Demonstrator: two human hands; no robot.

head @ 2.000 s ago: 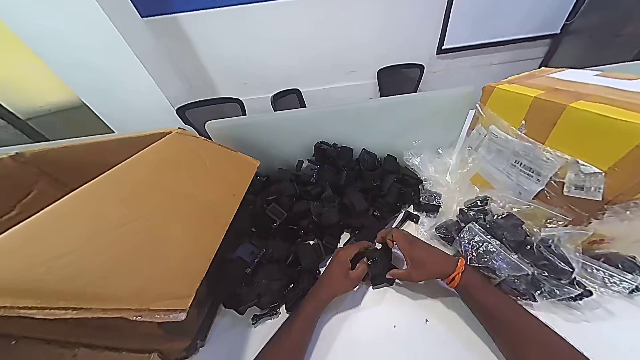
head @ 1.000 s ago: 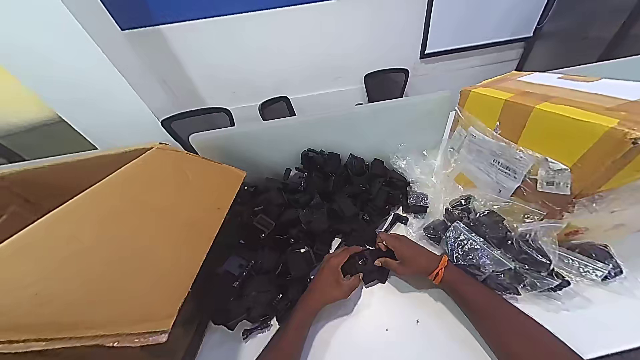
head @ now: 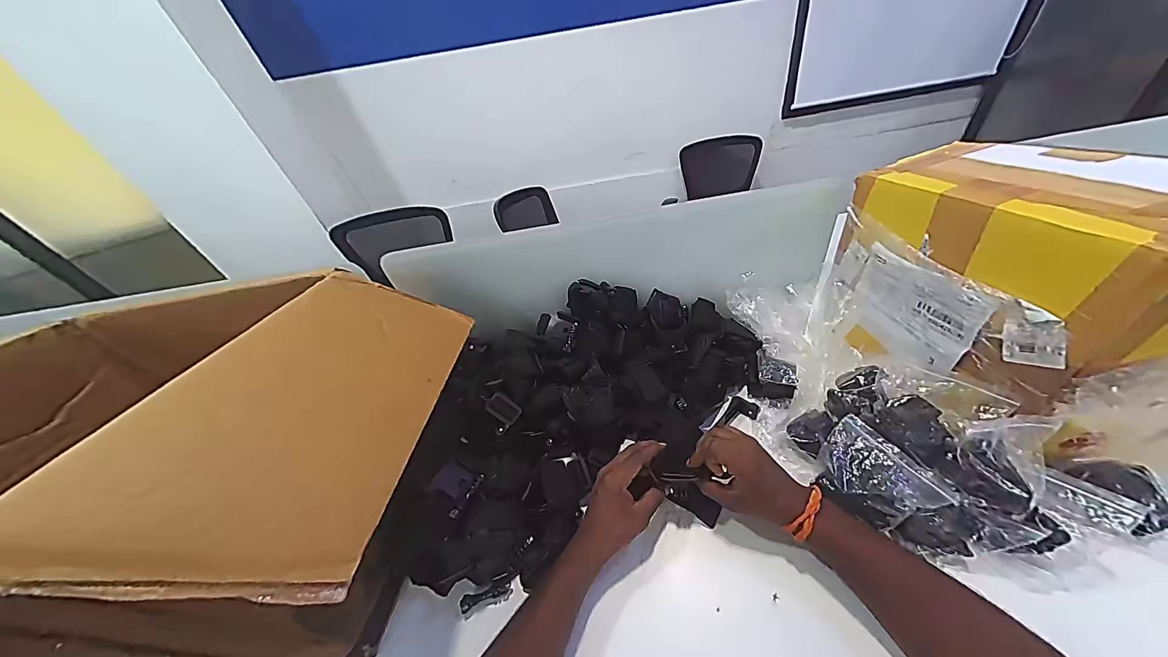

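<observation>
Both hands meet over the white table, at the front right edge of a large heap of small black devices (head: 584,383). My left hand (head: 625,488) grips the left side of a black device (head: 689,500); what kind of device cannot be told. On its right side, my right hand (head: 744,474), with an orange thread at the wrist, pinches the upper part. A flap or lower part of the device hangs tilted below the fingers. Just beyond my right hand lies another black piece (head: 737,411) with a pale strip.
An open cardboard box (head: 237,438) stands at the left. Clear plastic bags (head: 899,465) with black items lie at the right, before a taped carton (head: 1049,237) with yellow bands. A frosted partition (head: 620,246) rises behind the heap, with chairs (head: 392,237) beyond.
The device between my hands has changed its tilt, and a part now extends down toward the table. My fingers have shifted their hold on it.
</observation>
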